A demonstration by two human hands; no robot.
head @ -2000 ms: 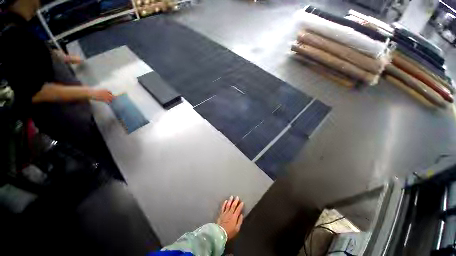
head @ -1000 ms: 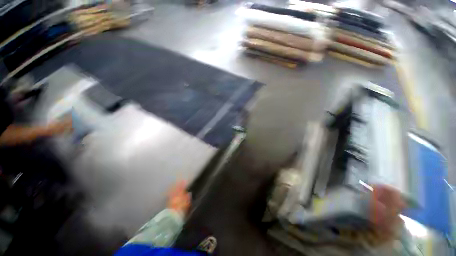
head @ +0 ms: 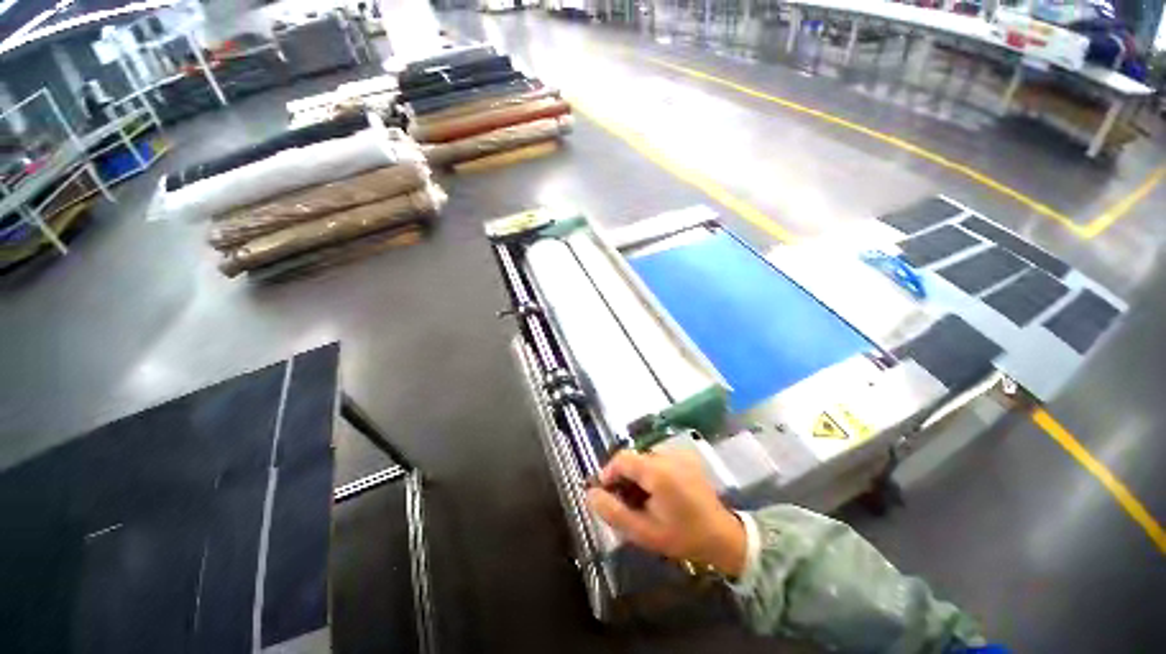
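Note:
My right hand (head: 668, 509) is at the near end of the roller machine, over the end of the roller shaft (head: 555, 371). Its fingers are curled; whether they grip a part is hidden. My left hand is not in view. The long white rollers (head: 601, 326) lie between green end plates, beside the blue feed belt (head: 757, 313). The belt's blue surface shows no panel on it.
Dark laid-out panels (head: 141, 498) cover the table at left. Beyond the belt, several dark panels (head: 985, 271) and a blue object (head: 893, 271) lie on a pale side board (head: 1068, 364). Fabric rolls (head: 320, 205) are stacked on the floor behind. Yellow lines mark the floor.
The view has swung right, from the grey table to the machine. My left hand, earlier flat on that table, and the co-worker have left the picture. My right hand has appeared at the machine.

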